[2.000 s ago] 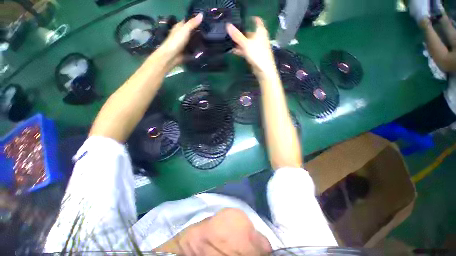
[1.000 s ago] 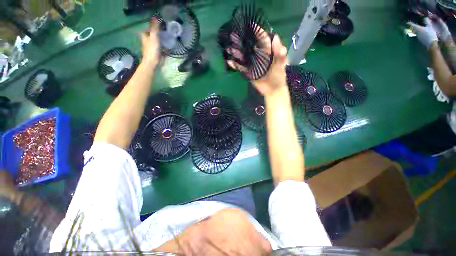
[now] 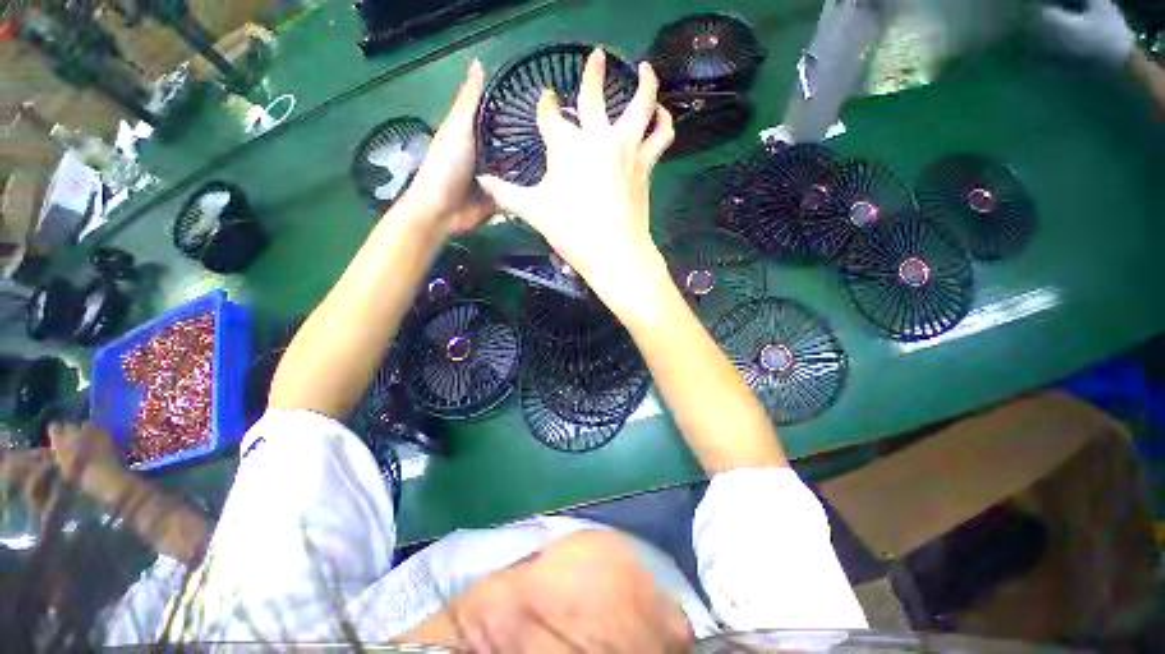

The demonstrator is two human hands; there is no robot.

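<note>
A black fan unit point(image 3: 514, 109) with its spoked front grille on is held up between my two hands above the far part of the green bench. My left hand point(image 3: 450, 160) grips its left rim. My right hand point(image 3: 594, 166) is spread over the grille face, fingertips near the upper right rim, and hides the centre. Loose front grilles lie overlapped below my hands point(image 3: 581, 364) and to the right point(image 3: 912, 271). A closed fan point(image 3: 705, 49) with a badge stands just right of the held one.
Open fans with pale blades point(image 3: 394, 156) stand at left. A blue bin point(image 3: 230, 371) holds copper-red parts. A grey slanted post point(image 3: 837, 58) rises at upper right. An open carton point(image 3: 958, 466) is below the bench edge. Another person's gloved hand point(image 3: 1096, 28) and an arm at lower left show.
My left hand has brought the open fan to the middle. The grille from my right hand is now on it, and both hands hold the unit. The view has shifted left.
</note>
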